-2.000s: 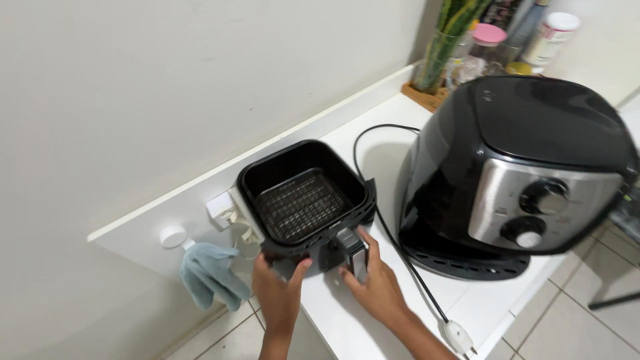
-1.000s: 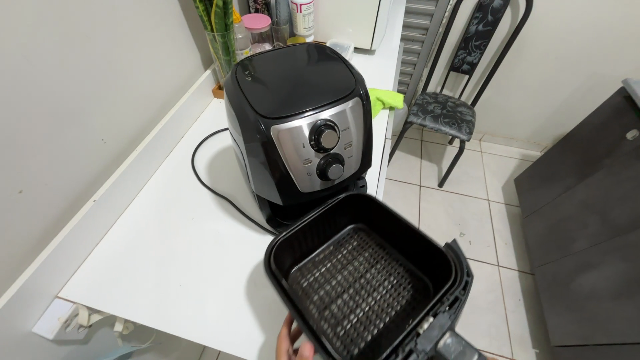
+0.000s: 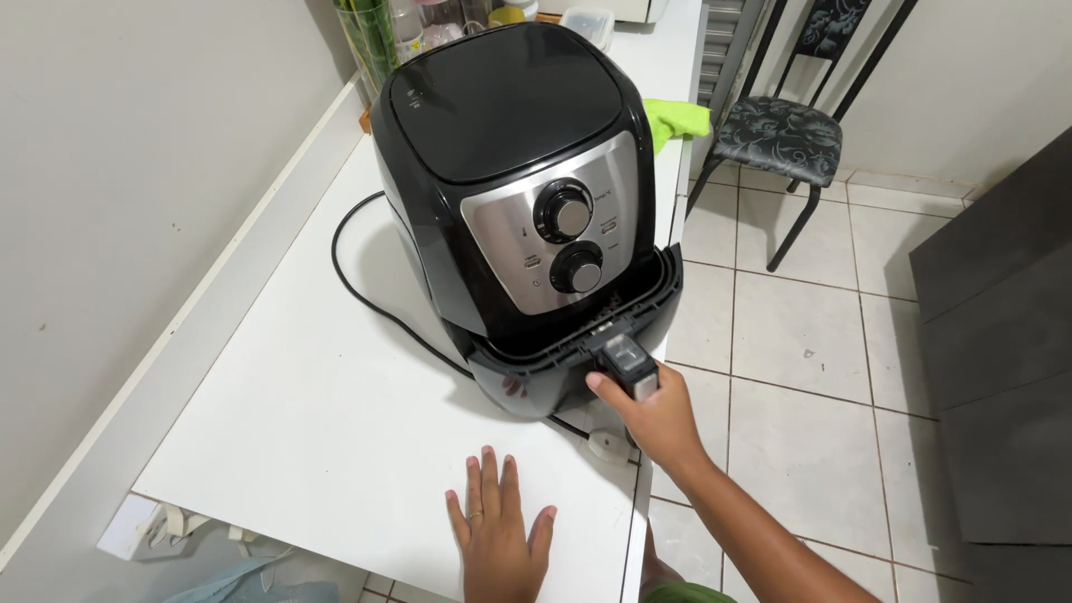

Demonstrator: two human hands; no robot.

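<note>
A black air fryer [image 3: 511, 109] with a steel control panel and two knobs stands on the white counter. Its drawer basket [image 3: 536, 389] is partly inside the body, with the rim and front still sticking out. My right hand [image 3: 657, 410] is closed around the drawer's handle [image 3: 628, 364]. Palm down on the counter, fingers spread, my left hand [image 3: 501, 536] holds nothing. The black power cord [image 3: 377, 310] loops to the left of the fryer and passes under the drawer; its white plug [image 3: 610, 445] lies near the counter's right edge.
Behind the fryer are a glass vase with green leaves [image 3: 368, 38], jars and a lidded plastic container [image 3: 589, 27]. A bright green cloth [image 3: 677, 121] hangs at the counter edge. A power outlet [image 3: 142, 528] is at lower left, a patterned chair [image 3: 780, 134] at upper right.
The basket, held out in front of the fryer a second ago, has gone partly into the body. My left hand, at the basket's side two seconds ago, now rests on the counter.
</note>
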